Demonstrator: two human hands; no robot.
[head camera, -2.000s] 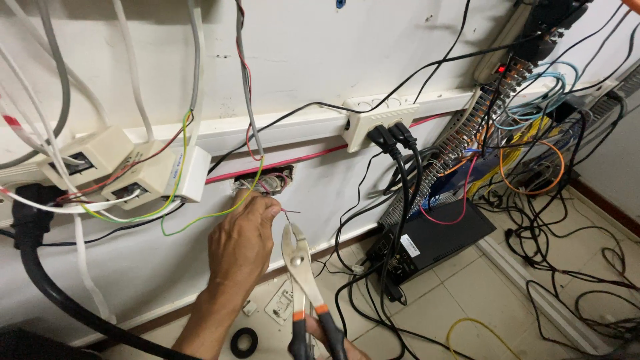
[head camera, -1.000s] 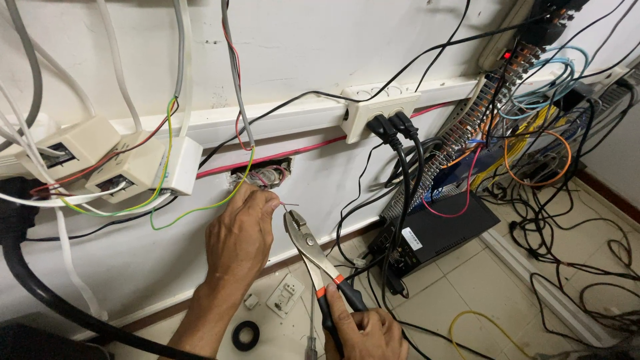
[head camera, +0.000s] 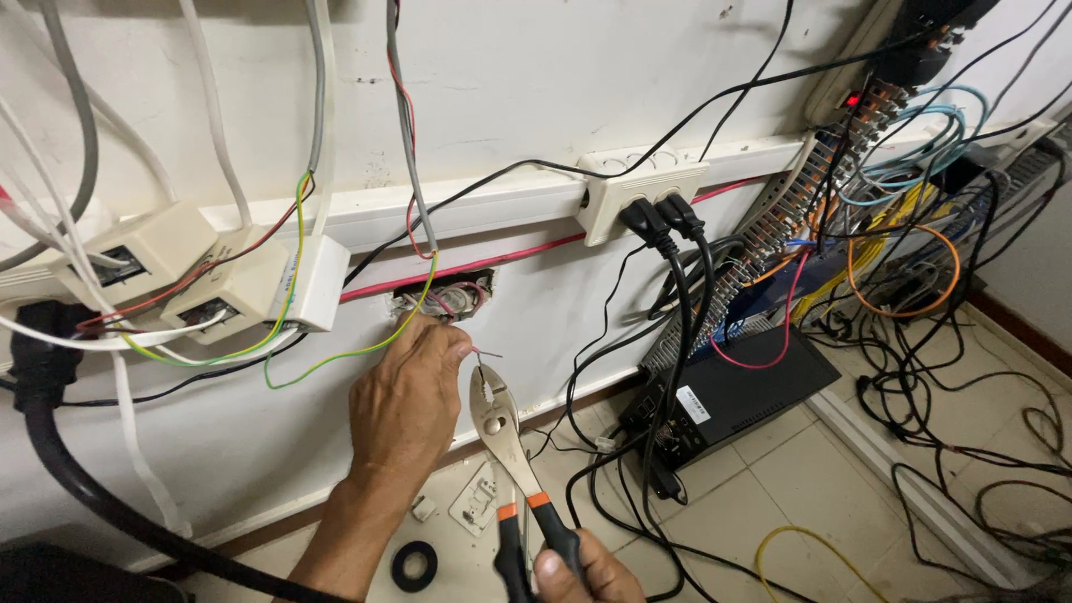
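Note:
My left hand (head camera: 410, 398) pinches thin wires just below a rough hole (head camera: 456, 297) in the white wall, where more wires lie bunched. One bared wire end (head camera: 488, 353) sticks out to the right of its fingertips. My right hand (head camera: 586, 574), at the bottom edge, grips slip-joint pliers (head camera: 496, 419) with black and orange handles. Their jaws point up, close below the bared end; whether they touch a wire cannot be told. A green-yellow wire (head camera: 335, 364) loops down left of the hole and rises to a grey cable (head camera: 409, 134).
Beige outlet boxes (head camera: 222, 289) stand at left, and a socket with two black plugs (head camera: 641, 180) at right. On the tiled floor lie a tape roll (head camera: 414, 566), a socket plate (head camera: 476, 500), a black device (head camera: 754, 402) and tangled cables (head camera: 946, 385). A red wire (head camera: 536, 249) runs along the wall.
My right hand has shifted on the plier handles, and the handles stand closer together than two seconds ago. My left hand remains at the hole, pinching wires.

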